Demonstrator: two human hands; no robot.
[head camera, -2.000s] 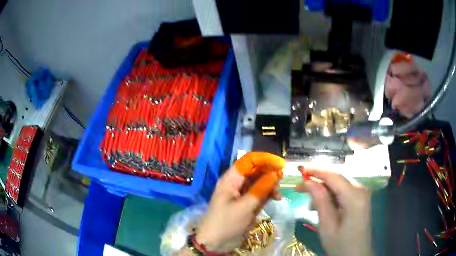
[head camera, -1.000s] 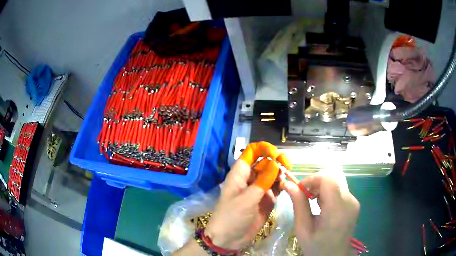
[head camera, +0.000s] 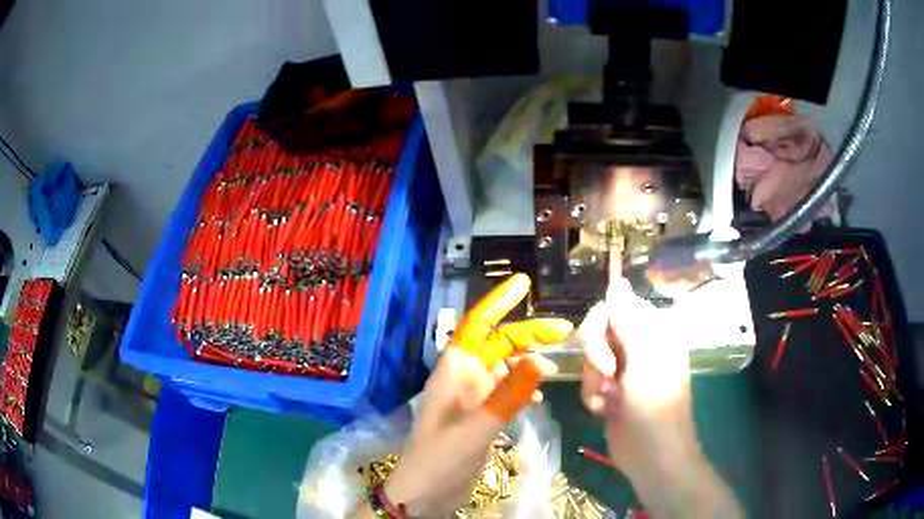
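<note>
My right hand (head camera: 648, 380) pinches a thin red lead (head camera: 615, 266). The lead points up at the brassy centre (head camera: 605, 231) of the dark steel die; glare hides the exact contact. My left hand (head camera: 471, 390), with orange finger cots, is just left of it, fingers apart; I see nothing clearly held. A clear plastic bag (head camera: 329, 461) lies open below my left hand. It holds gold-coloured terminals (head camera: 496, 476), partly covered by the hand and wrist. More terminals lie at its right side.
A blue bin (head camera: 390, 314) of stacked red leads stands left, with black cloth (head camera: 324, 101) on its far edge. A black tray (head camera: 811, 395) with scattered red-and-gold leads is right. The gooseneck lamp (head camera: 811, 208) arches over the die's right side. Small gold pieces (head camera: 497, 268) sit left of the die.
My hands were together in front of the press. My right hand has moved up to the die with the red lead; my left hand has separated and its fingers have spread. The view has shifted.
</note>
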